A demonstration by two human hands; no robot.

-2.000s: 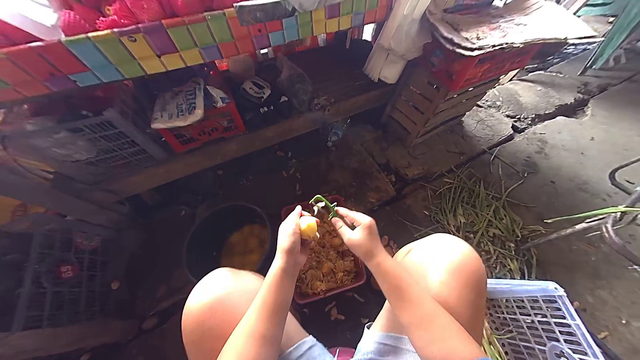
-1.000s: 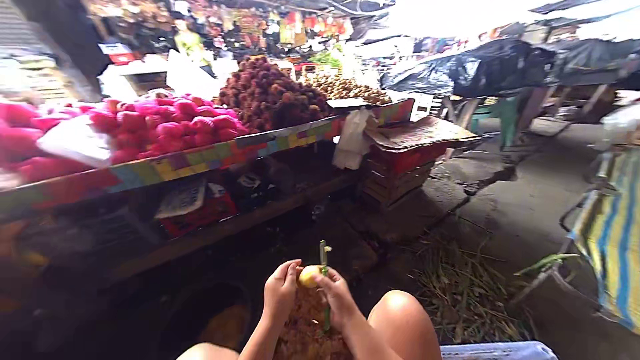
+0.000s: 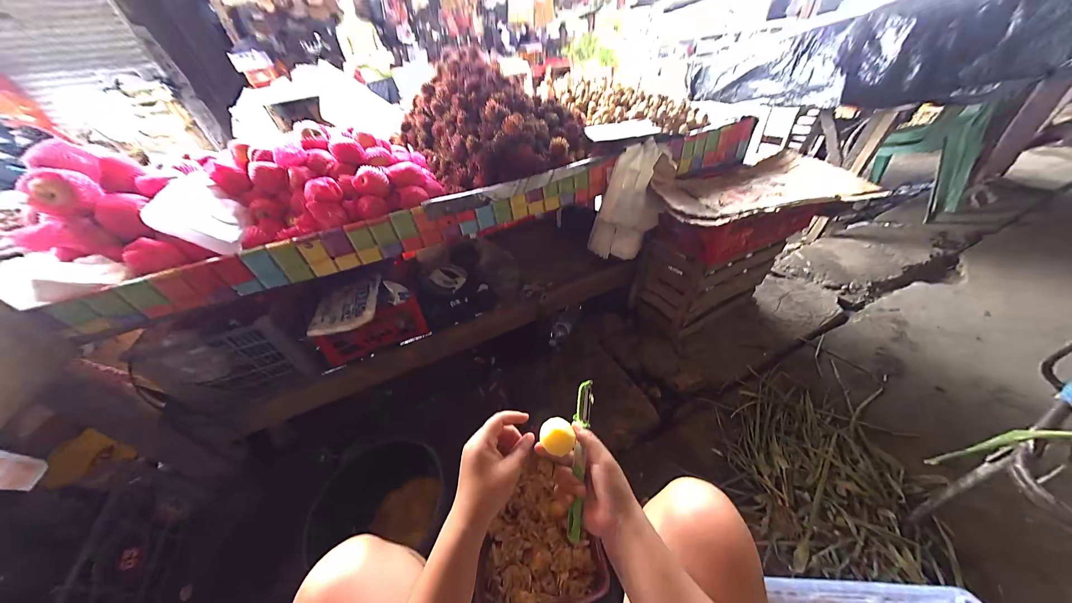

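Between both hands is a small round yellow peeled fruit (image 3: pixel 557 436), its kind not clear. My right hand (image 3: pixel 599 481) holds a green-handled peeler (image 3: pixel 578 486) upright, with the fruit at its fingertips beside the blade. My left hand (image 3: pixel 494 469) is just left of the fruit, fingers bent and apart, with a small gap to it. Under the hands, between the knees, stands a reddish tub (image 3: pixel 600 573) full of brownish-yellow peelings (image 3: pixel 536 544). Left of it is a dark bucket (image 3: pixel 314 511) with yellow contents, dimly seen.
A fruit stall with a coloured edge (image 3: pixel 368 243) bears pink-wrapped fruit (image 3: pixel 335 184) and a rambutan heap (image 3: pixel 494 126). Under it is a red crate (image 3: pixel 377 331). Wooden crates (image 3: pixel 699 289) stand at its right end. Cut leaves (image 3: pixel 804 461) lie on the floor; a white-blue plastic crate (image 3: pixel 863 591) is bottom right.
The view has tilted up since two seconds ago. My left hand held the yellow fruit then; now the fruit rests at my right fingertips and the left hand has come away from it.
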